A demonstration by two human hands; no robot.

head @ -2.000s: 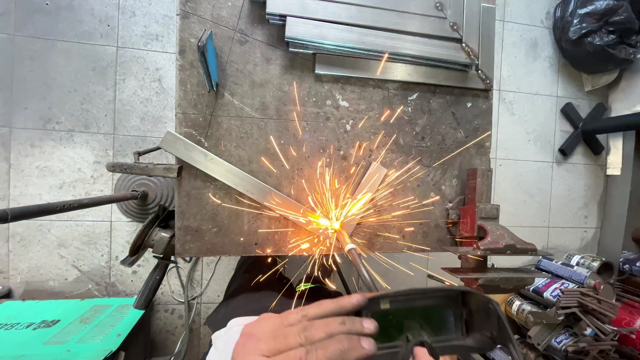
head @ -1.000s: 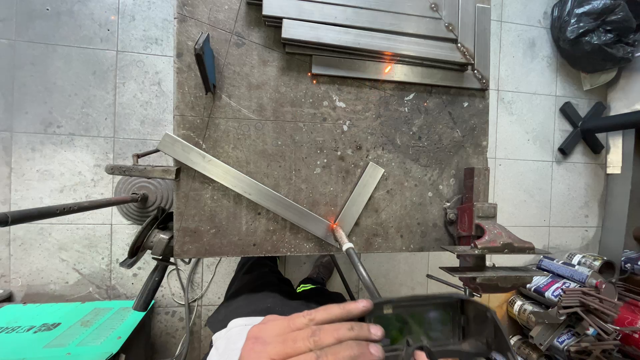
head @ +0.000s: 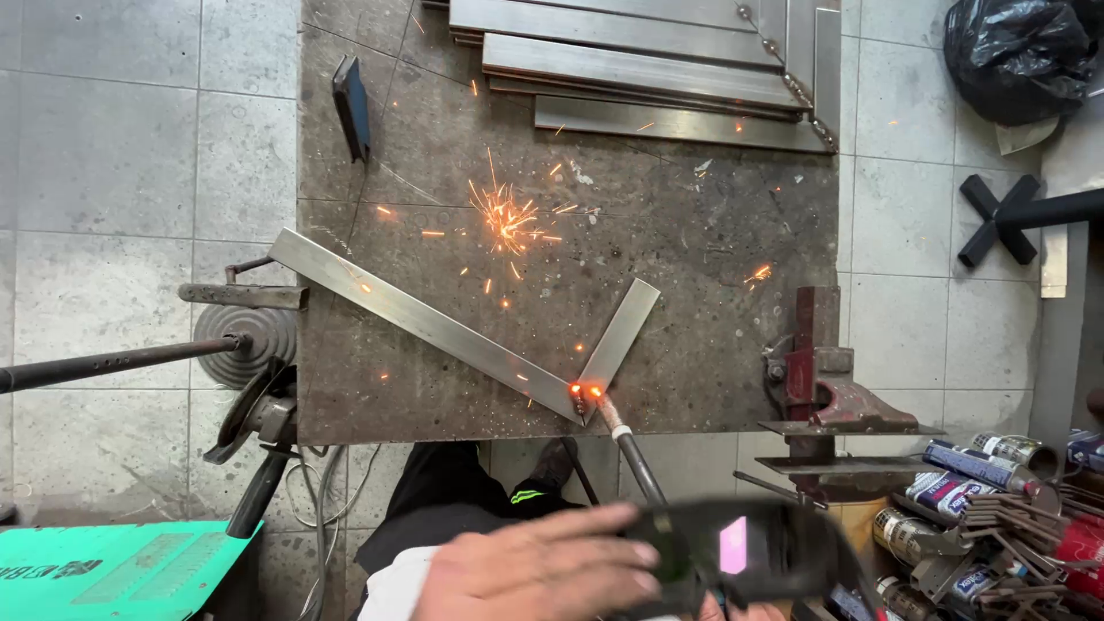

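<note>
My left hand (head: 543, 565) is blurred at the bottom, its fingers over the left edge of a dark welding mask (head: 759, 552). Below the mask, only a little of my right hand (head: 733, 611) shows; its grip is hidden. A welding torch (head: 634, 457) runs up from behind the mask, its nozzle close to the corner where a long flat metal bar (head: 431, 328) meets a short one (head: 623, 332). Two orange spots glow there, beside a small dark weld bead (head: 579, 404). Sparks (head: 506, 220) scatter over the metal worktable (head: 690, 224).
Joined metal bars (head: 638, 56) with weld beads lie stacked at the back. A dark blue flat piece (head: 352, 110) stands back left. An angle grinder (head: 267, 414) hangs at the left edge, a red bench vise (head: 832, 397) sits at the right. Cans (head: 914, 526) and rods (head: 1009, 517) crowd lower right.
The large spray of sparks at the corner two seconds ago had shrunk to a glow one second ago. Sparks now scatter over the table, with a small burst left of centre.
</note>
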